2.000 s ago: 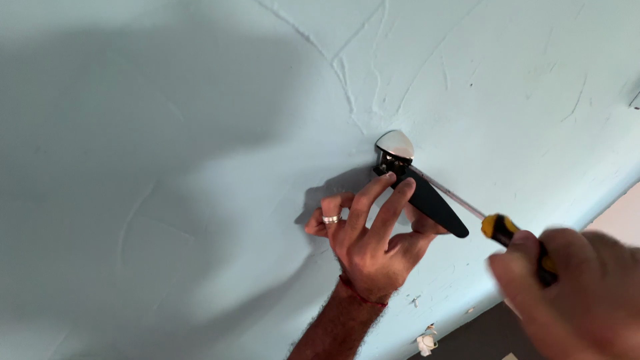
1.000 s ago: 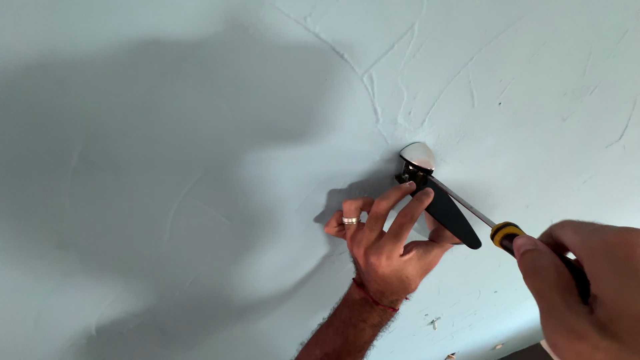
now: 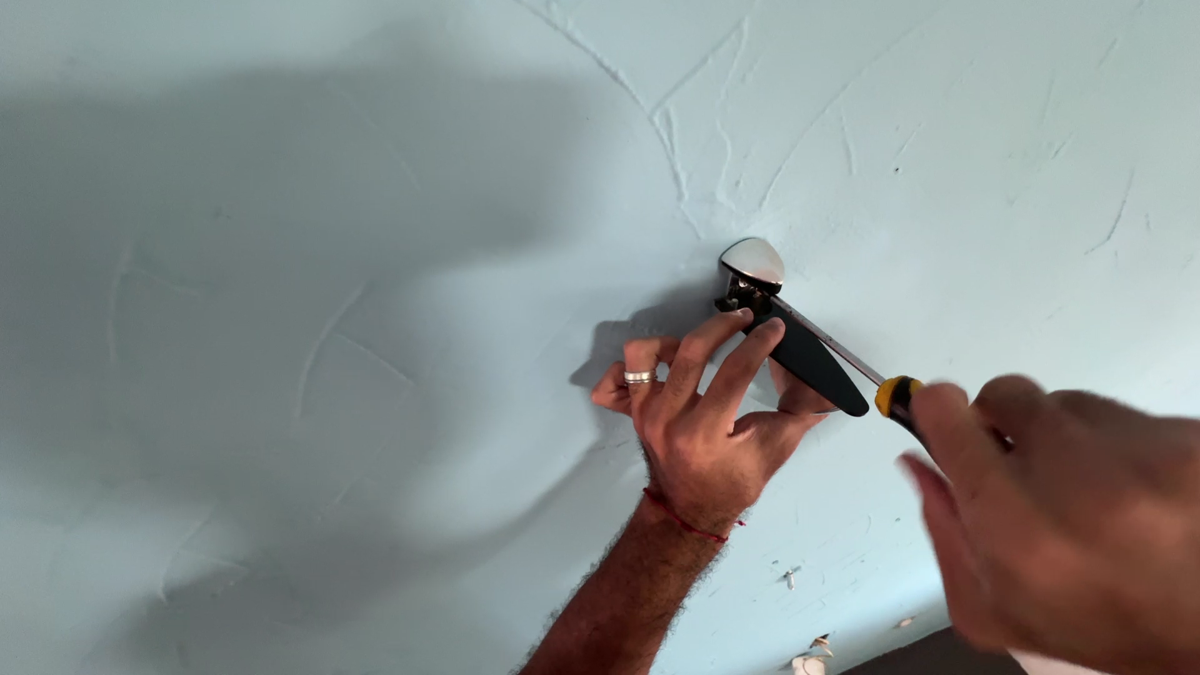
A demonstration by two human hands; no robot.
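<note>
A fixture with a shiny metal cap (image 3: 754, 262) and a long black tapered part (image 3: 814, 367) sits against the light blue wall. My left hand (image 3: 705, 412), with a ring and a red string bracelet, holds the fixture from below, two fingertips resting on its black part. My right hand (image 3: 1059, 506), slightly blurred, grips the yellow and black handle of a screwdriver (image 3: 897, 396). The screwdriver's shaft runs up along the black part to just under the metal cap; its tip is hidden there.
The painted wall (image 3: 487, 356) has raised ridges and small marks. Chipped spots with whitish bits (image 3: 810, 664) show low on it, beside a dark area (image 3: 937, 653) at the bottom edge. Broad shadows cover the left side.
My right hand has shifted its hold on the screwdriver, the thumb now away from the handle. My left hand and the fixture keep their places against the wall. The view has shifted slightly.
</note>
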